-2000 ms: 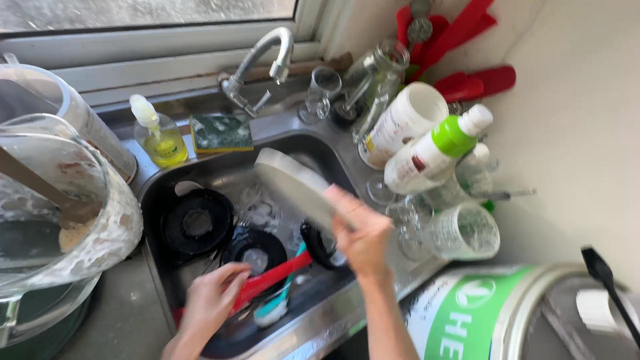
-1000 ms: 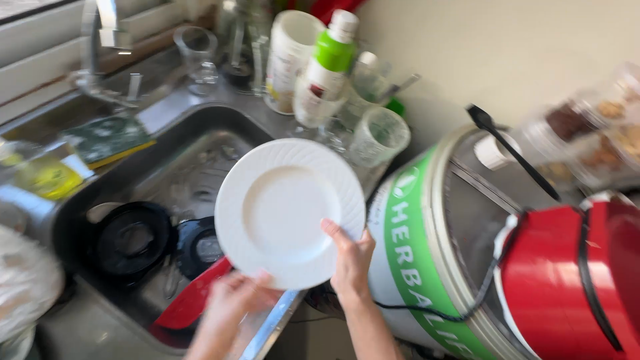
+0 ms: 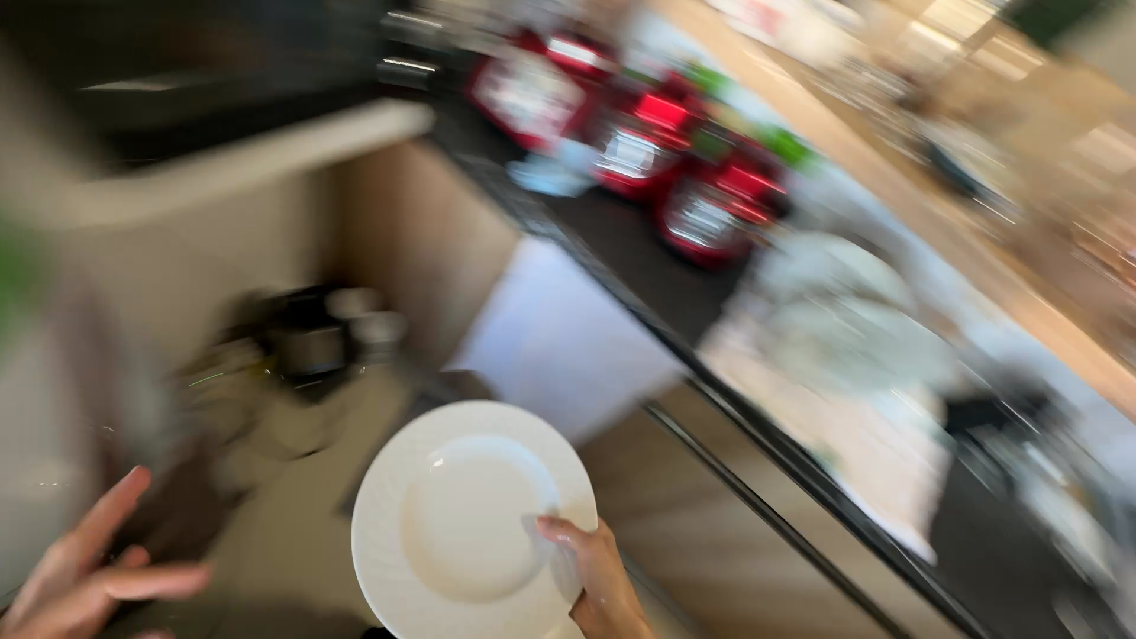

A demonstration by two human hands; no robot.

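A white plate (image 3: 475, 524) with a wide rim is held up at the lower middle of the view. My right hand (image 3: 599, 577) grips its right edge, the thumb lying over the rim. My left hand (image 3: 98, 568) is at the lower left, apart from the plate, with its fingers spread and nothing in it. The plate's lowest edge is cut off by the frame.
The view is blurred. A dark countertop (image 3: 657, 244) runs diagonally on the right, with several red containers (image 3: 639, 151), a light cloth (image 3: 834, 426) under glassy dishes (image 3: 852, 319), and a white cloth (image 3: 568, 346) hanging over its edge. A dark object (image 3: 306, 333) stands low behind the plate.
The view has swung away from the sink to another counter. My left hand, close to the plate's lower edge a second ago, is now well apart from it. The plate remains in my right hand.
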